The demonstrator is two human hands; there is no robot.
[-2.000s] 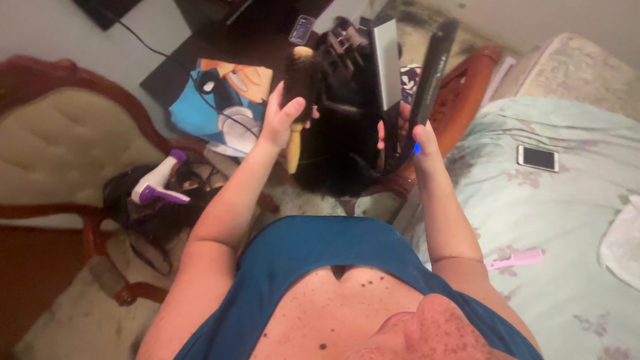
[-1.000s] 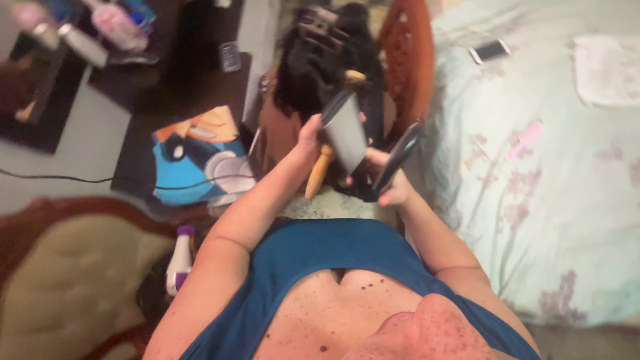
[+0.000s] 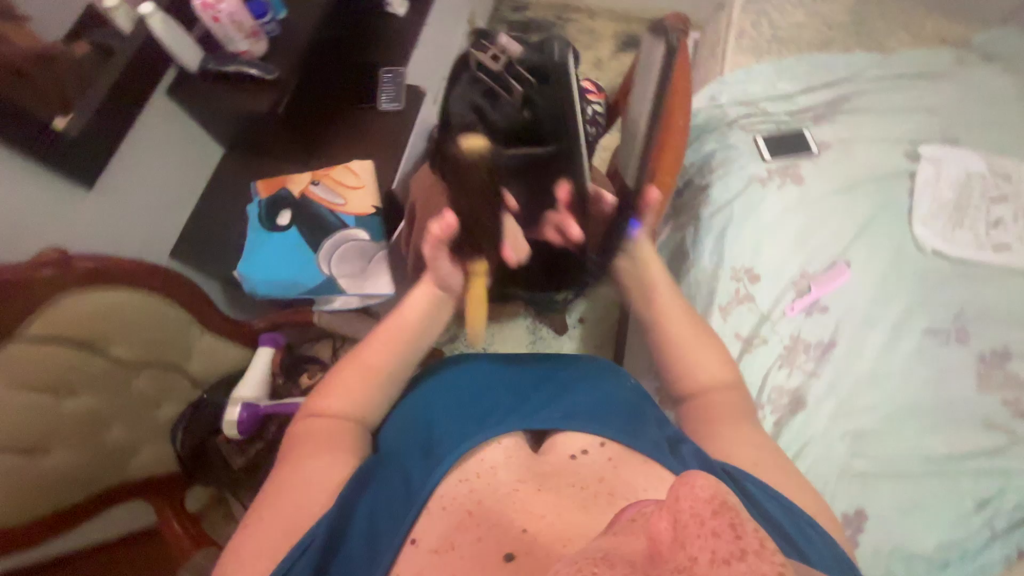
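Observation:
My left hand (image 3: 472, 244) holds a round hairbrush (image 3: 477, 316) with a wooden handle; its dark bristles are blurred. In my right hand (image 3: 612, 220) is a hair straightener (image 3: 652, 104), its two long plates spread wide apart and a small blue light glowing near my thumb. Between and beyond my hands is the dark-haired head of a seated person (image 3: 512, 168), seen from above and behind. A hair clip (image 3: 500, 60) sits in the hair at the far side. Whether any hair lies between the plates or around the brush cannot be told.
A dark desk (image 3: 320, 120) at the left bears a blue and orange bag (image 3: 280, 248). A white and purple hair dryer (image 3: 254, 384) lies on an upholstered chair (image 3: 104, 376). On the bed (image 3: 848, 384) at right are a phone (image 3: 786, 145), a pink comb (image 3: 820, 288) and a white cloth (image 3: 972, 204).
My hands have moved apart. The straightener, whose plates were lower and nearer my left hand, now points away from me at the right, and the brush stands upright in view. The view has shifted.

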